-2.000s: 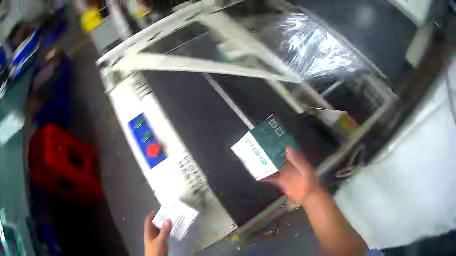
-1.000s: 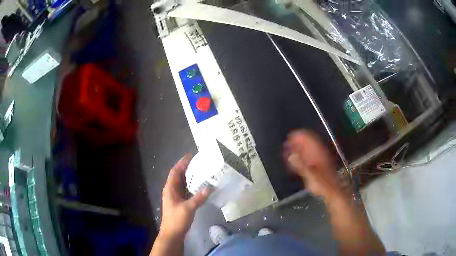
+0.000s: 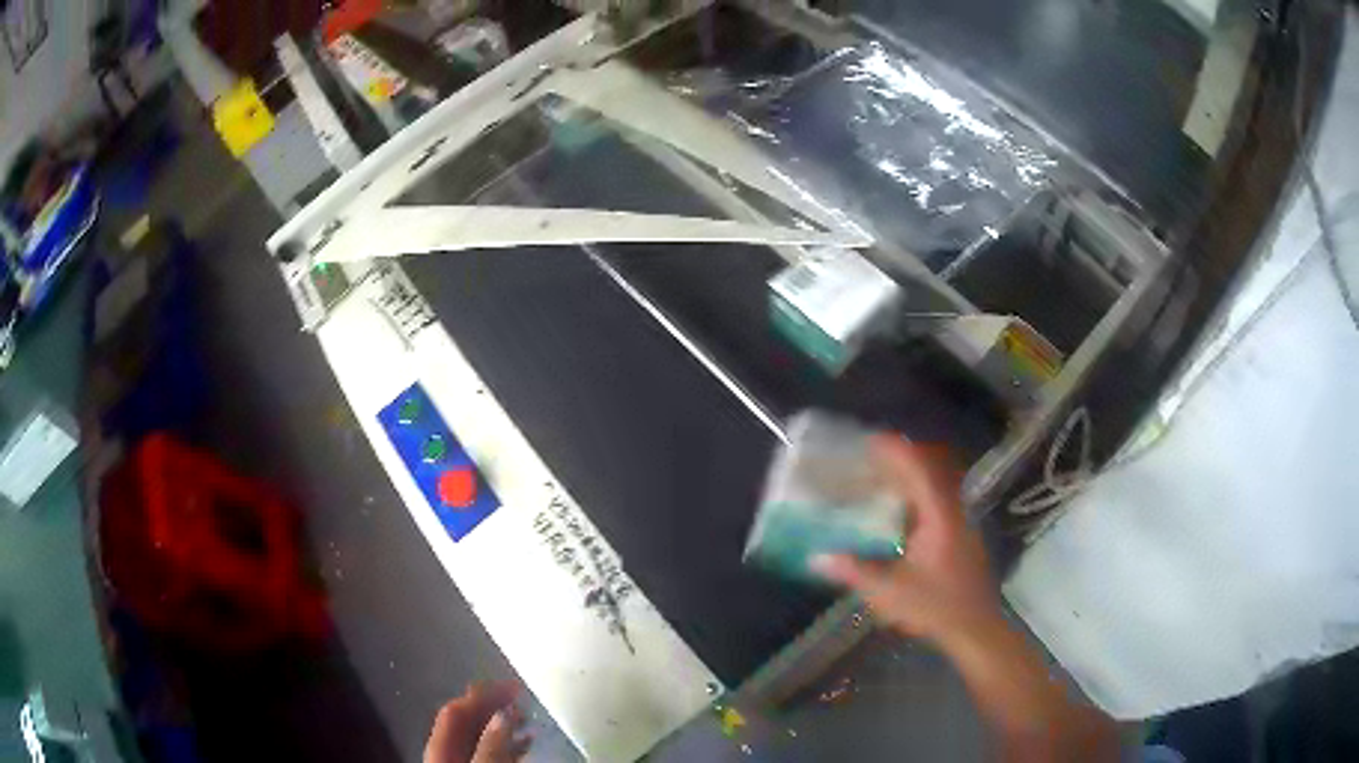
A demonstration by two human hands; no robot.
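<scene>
My right hand grips a white and teal carton over the near end of the black belt. The carton is blurred; whether it touches the belt cannot be told. Another white and teal carton is on the belt farther up, near the end of the cream guide arm. My left hand is at the bottom edge, partly cut off, with its fingers apart and nothing in it.
The cream machine frame holds a blue control panel with a red knob. Clear film lies at the upper right. A red stool stands left, near the green table. A white sheet-like surface is at right.
The carton from my left hand is gone from it; my right hand, empty a second ago, now holds a carton. The view has swung left and up, and the belt carton is farther along beside the guide arm.
</scene>
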